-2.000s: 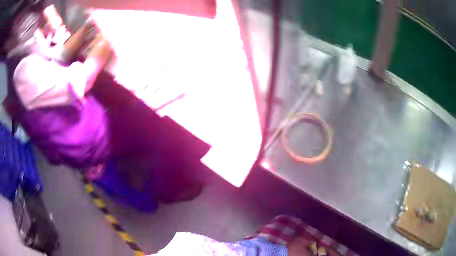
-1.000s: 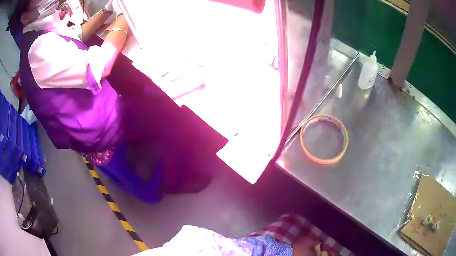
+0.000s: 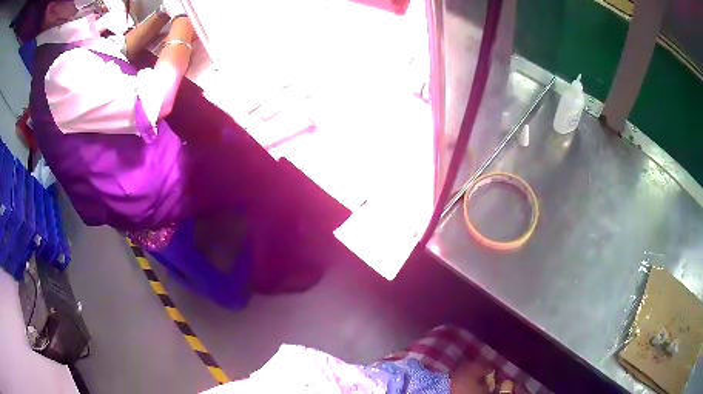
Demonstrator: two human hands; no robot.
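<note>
My left hand [image 3: 465, 379] is at the bottom edge over the checked apron [image 3: 451, 346], largely cut off by the picture's edge. A small cream piece [image 3: 490, 378] shows at its finger side; the frame cuts off the fingers, so I cannot tell whether they grip it. A patterned blue-and-white sleeve [image 3: 420, 378] covers the forearm. My right hand cannot be made out.
The metal bench [image 3: 570, 208] holds a tape roll [image 3: 501, 245], squeeze bottle [image 3: 569, 109], small white tube [image 3: 525, 136], metal rod [image 3: 505, 140] and cardboard pad [image 3: 659, 308] with small white fittings [image 3: 663, 343]. A person in purple [image 3: 116, 169] works at the bright station left.
Since the oldest frame the view has turned, so the bench things stand further right and the neighbour shows more fully. Over the last second almost nothing has moved.
</note>
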